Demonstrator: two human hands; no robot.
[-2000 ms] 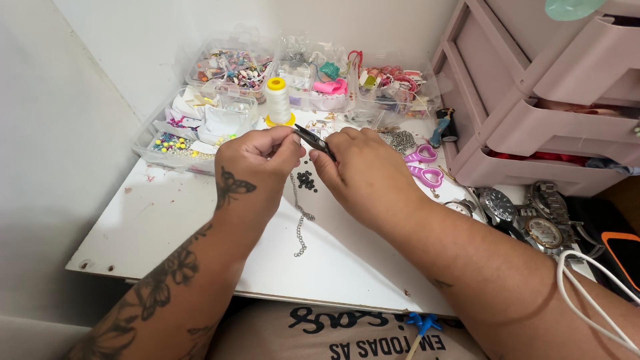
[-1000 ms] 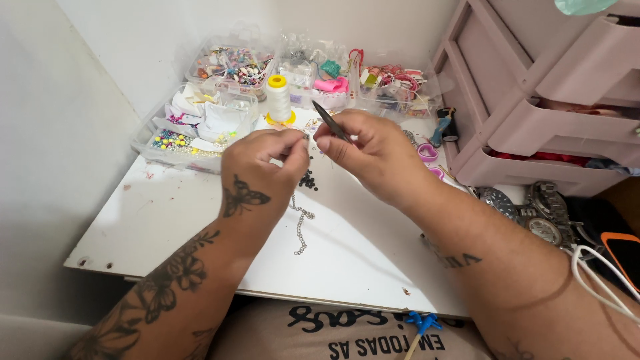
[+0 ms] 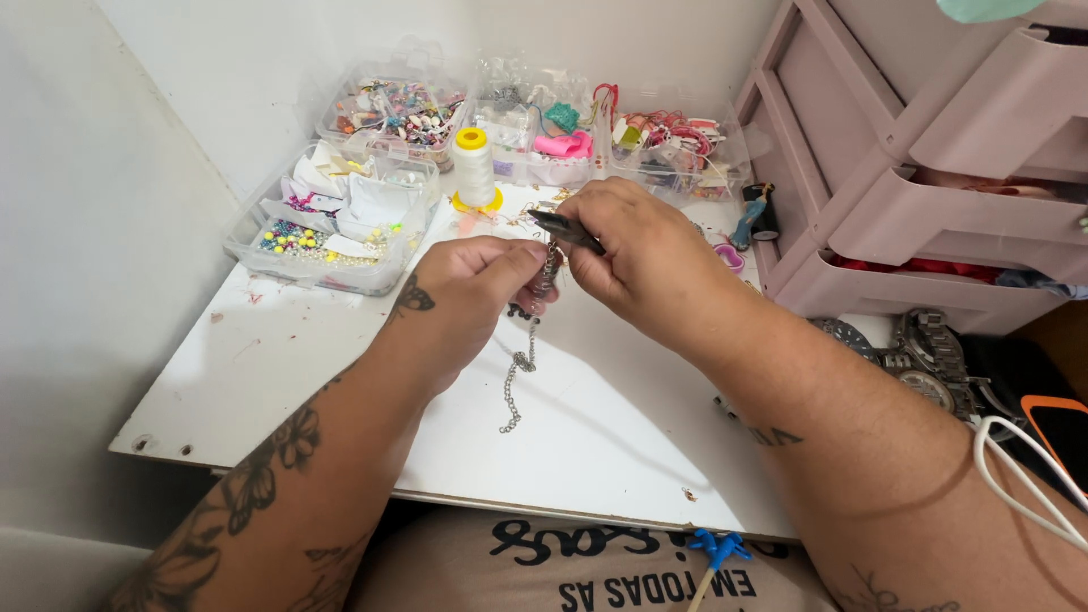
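Note:
My left hand pinches a thin silver metal chain between thumb and fingers; its lower end trails down onto the white tabletop. Small black beads lie on the table, partly behind my left fingers. In my right hand is a pair of dark pliers, tip pointing left, just above the left fingertips and beside the top of the chain. Whether the jaws grip anything cannot be told. A white thread spool with a yellow base stands upright behind my left hand.
Clear plastic boxes of beads, pink material and red cords stand along the back. A pink plastic drawer unit rises at the right. Metal wristwatches and a white cable lie near my right forearm.
My right hand first worked the pliers at my left fingertips, then drew back slightly, and now is near them again. More chain now shows hanging from my left hand.

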